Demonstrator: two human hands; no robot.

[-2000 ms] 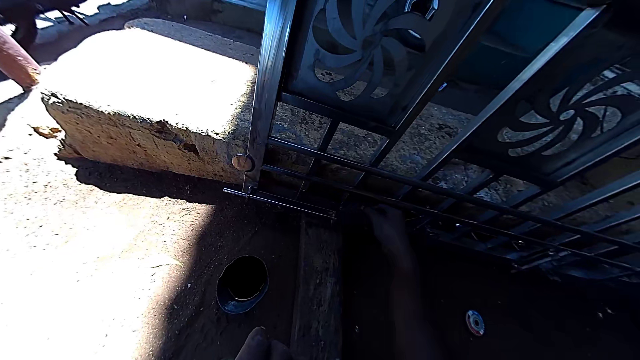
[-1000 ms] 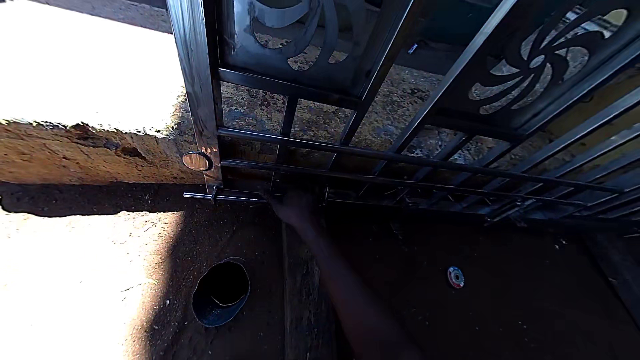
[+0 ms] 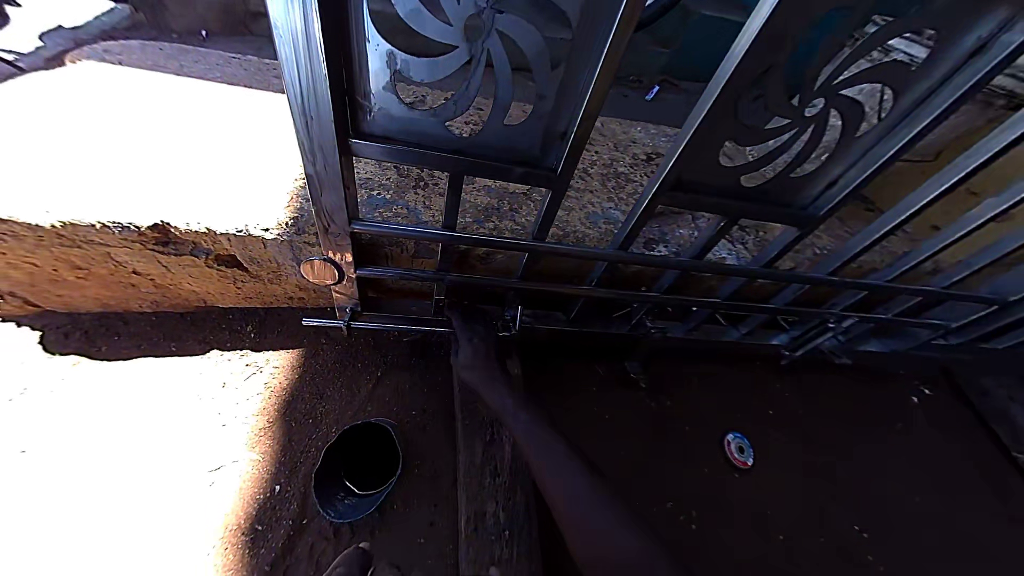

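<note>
A dark metal gate with pinwheel cut-out panels stands upright, low bars crossing it. Along its bottom left edge runs a thin metal rod, passing through a small bracket and sticking out past the gate's post. My right hand is at the rod's right part, its forearm reaching up from the lower right. Deep shadow hides the fingers, so their grip is unclear. A round metal disc sits on the foot of the post, just above the rod. My left hand is out of view.
Below the rod a dark round container sits on the soil. A timber plank lies beneath my forearm. An abrasive disc rests on the ground at right. Behind the gate is a weathered concrete ledge. What looks like a toe shows below.
My right hand has moved left along the gate's bottom edge; it was right of the rod's visible end two seconds ago and is now at the rod. The view has shifted.
</note>
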